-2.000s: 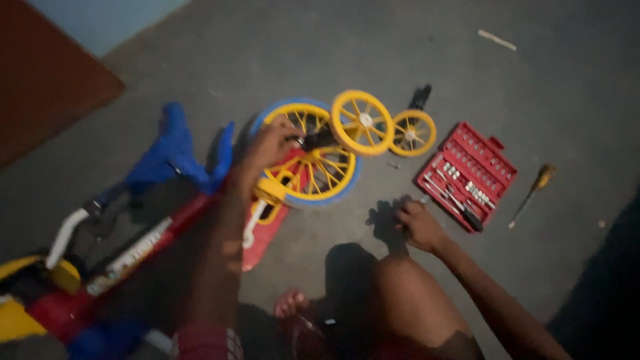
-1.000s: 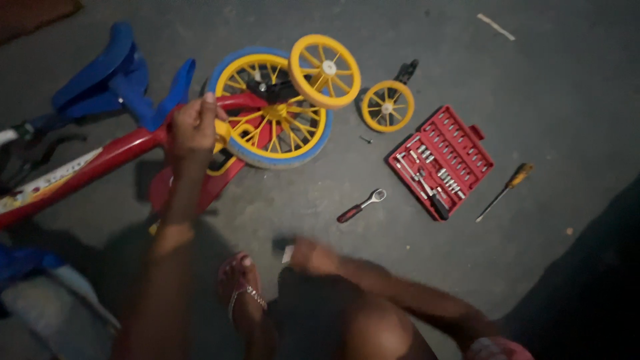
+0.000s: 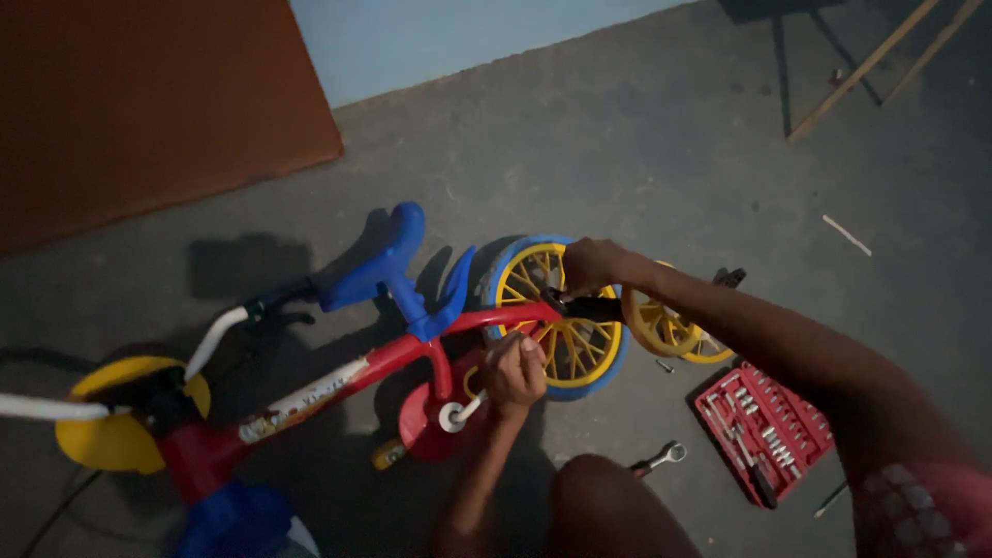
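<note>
A child's bicycle with a red frame [image 3: 387, 358] lies on its side on the floor. My right hand [image 3: 593, 267] is at the hub area of the rear wheel [image 3: 577, 368], beside the black bracket [image 3: 595, 308] of a yellow training wheel [image 3: 659, 318]; what its fingers grip is hidden. My left hand [image 3: 514, 373] has curled fingers near the yellow pedal and the crank arm [image 3: 470, 406]; whether it holds the pedal I cannot tell. A second yellow training wheel [image 3: 711, 350] lies partly behind my right forearm. The blue saddle [image 3: 380, 263] points up-left.
An open red socket set case [image 3: 763, 430] lies at the right, with a ratchet wrench [image 3: 659, 459] near my knee. A bolt [image 3: 664, 366] and a screwdriver [image 3: 831, 500] are on the floor. A brown panel [image 3: 155, 101] and wooden legs [image 3: 860, 70] stand farther off.
My right hand has moved from the floor near my foot to the rear wheel hub. My left hand has shifted from the frame by the wheel to the pedal area. The view has swung widely.
</note>
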